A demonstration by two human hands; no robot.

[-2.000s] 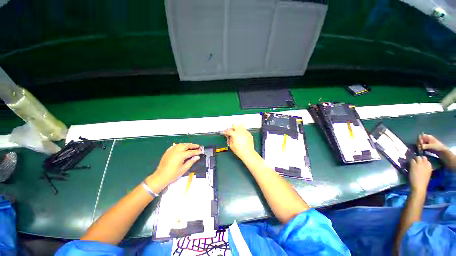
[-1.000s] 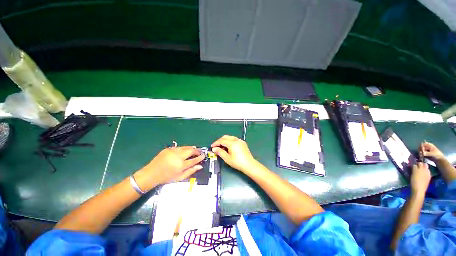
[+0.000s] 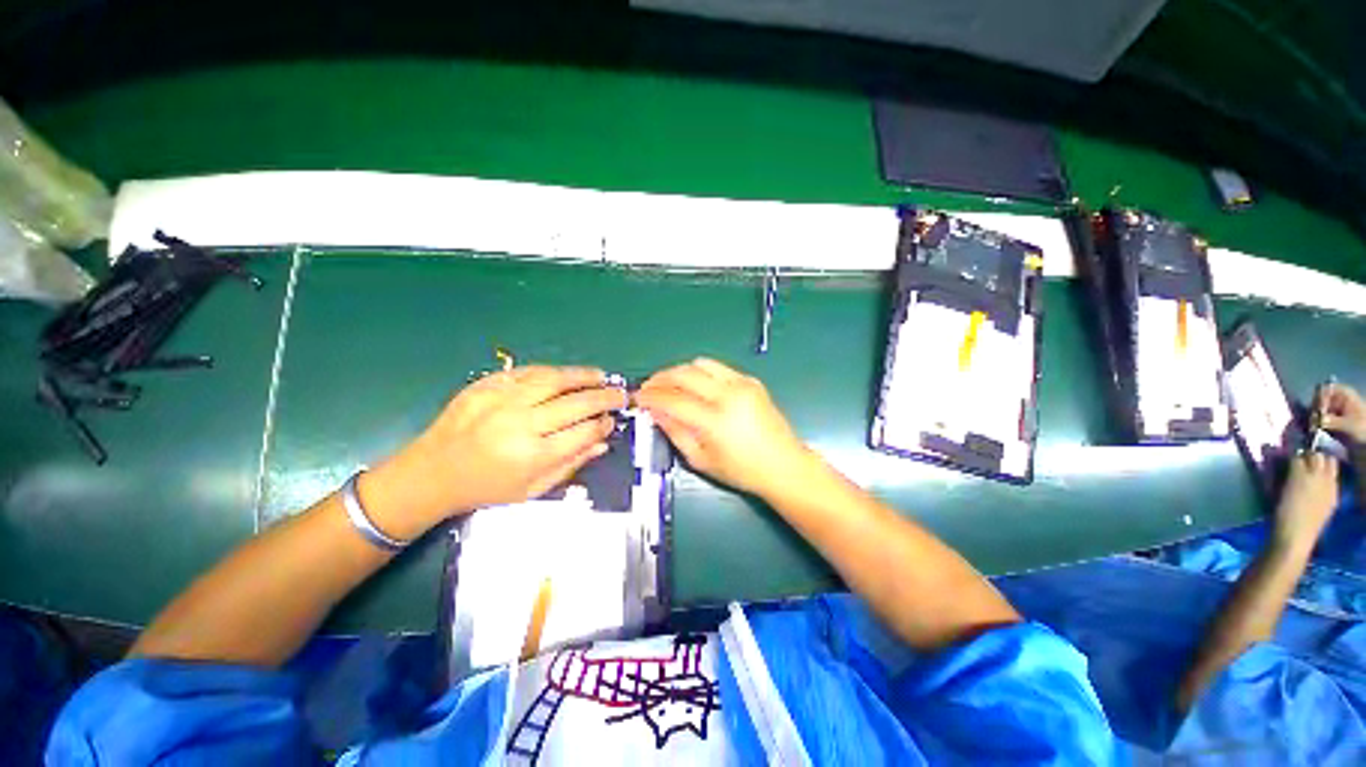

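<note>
An open tablet (image 3: pixel 547 562) lies in front of me, its board end away from me, with a white battery area and an orange ribbon. My left hand (image 3: pixel 510 435) lies over the board end, its fingertips at the top edge. My right hand (image 3: pixel 722 424) meets it there from the right, thumb and index finger pinched together. A tiny silvery part (image 3: pixel 614 387) shows between the fingertips; its shape is mostly hidden, and I cannot tell which hand grips it. A small orange tab (image 3: pixel 505 360) sticks out behind my left hand.
Thin tweezers (image 3: pixel 767 310) lie right of centre. Another open tablet (image 3: pixel 962 345) and stacked tablets (image 3: pixel 1161 330) are to the right. Black strips (image 3: pixel 132 315) are heaped at the left. A dark slab (image 3: pixel 971 150) lies on the green belt. Another person's hands (image 3: pixel 1312 472) work at the far right.
My right hand has come in from the white strip to the board end, beside my left hand. The tweezers now lie on the mat. The view has tilted down, and my left hand stays on the tablet.
</note>
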